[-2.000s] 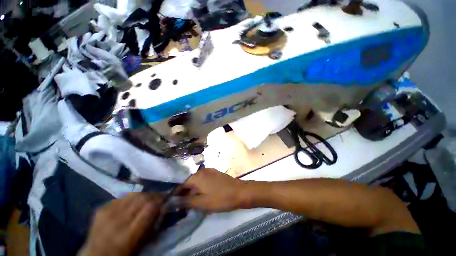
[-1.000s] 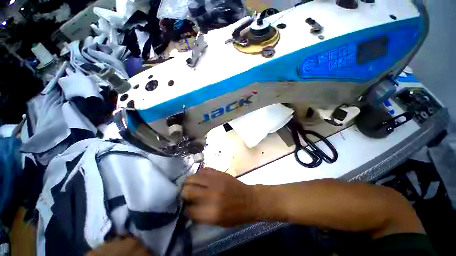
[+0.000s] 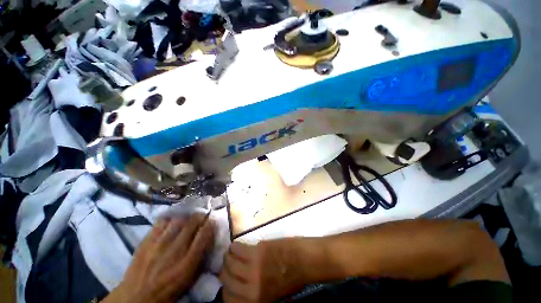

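Note:
The pale grey and black garment panels [image 3: 113,237] lie at the left end of the lockstitch sewing machine [image 3: 261,127]. Part of the fabric runs up to the needle area. My left hand [image 3: 172,251] lies flat on the fabric just in front of the needle area, fingers pointing toward it. My right hand [image 3: 252,269] is beside it on the right, fingers curled at the fabric's right edge, pinching it. The needle and presser foot are too blurred to make out clearly.
Black-handled scissors [image 3: 368,189] lie under the arm, beside a white scrap [image 3: 305,158]. More fabric [image 3: 44,127] is heaped at the left. A tool tray [image 3: 495,142] is at the table's right end. A plastic-wrapped bundle [image 3: 522,207] is at the far right.
My left hand has come up from the bottom edge and now lies flat near the needle area. My right hand has moved down a little. The fabric is now flatter near the needle area.

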